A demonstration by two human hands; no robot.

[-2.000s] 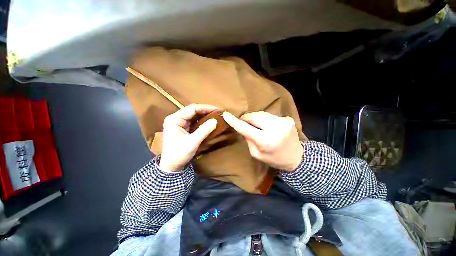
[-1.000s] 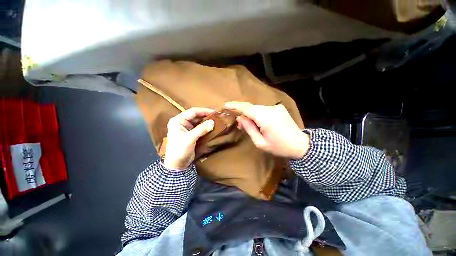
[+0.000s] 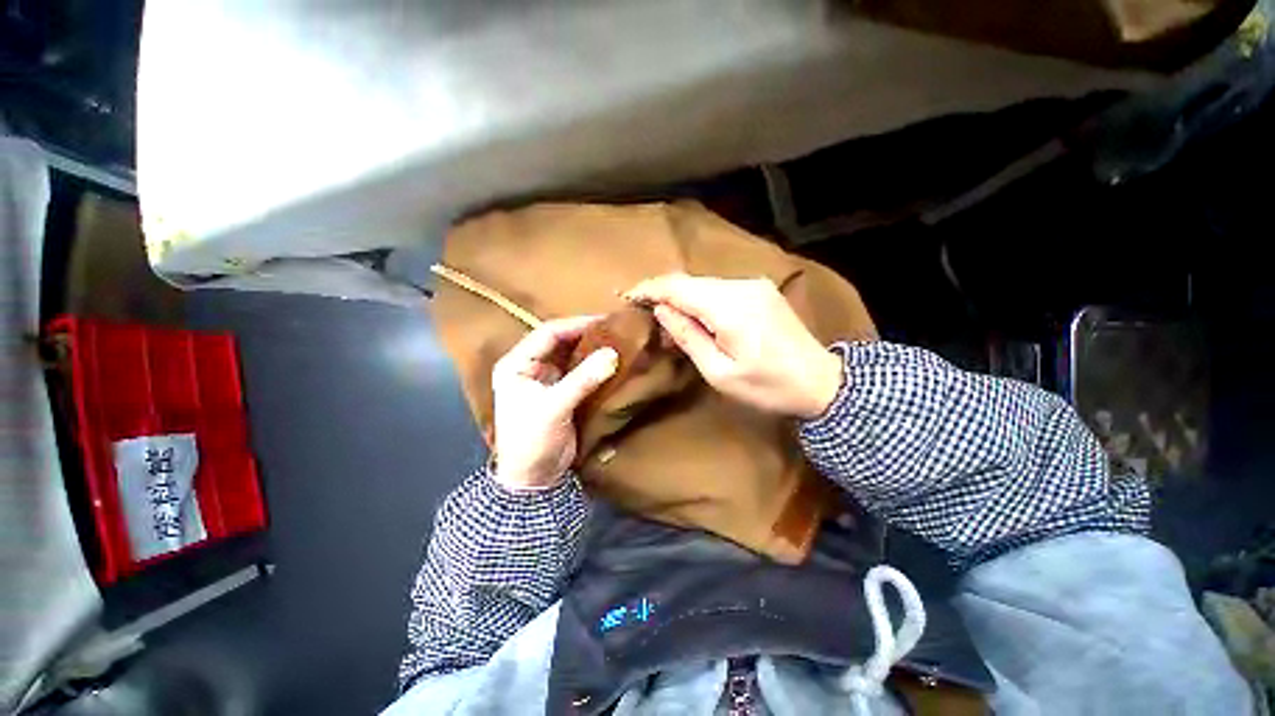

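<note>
A brown canvas bag (image 3: 559,245) lies across the lap. A redder leather patch (image 3: 615,336) sits at its middle. My left hand (image 3: 543,406) pinches the patch and the cloth under it between thumb and fingers. My right hand (image 3: 741,343) is just right of the patch, with thumb and index fingertips pinched together at its upper right edge. A tiny point shows at those fingertips, too small to tell if it is a needle. No thread can be made out. A leather strip (image 3: 800,515) shows at the bag's lower edge.
A white-covered table (image 3: 559,112) spans the top, with brown cloth (image 3: 1035,25) on it at upper right. A red bin (image 3: 168,420) with a white label stands on the floor at left. A metal-edged patterned seat (image 3: 1140,399) is at right. A dark apron (image 3: 671,602) covers the lap.
The whole view has shifted, so the scene sits further right and lower. My right fingertips have moved from on the patch to its upper edge. My left hand still pinches the patch.
</note>
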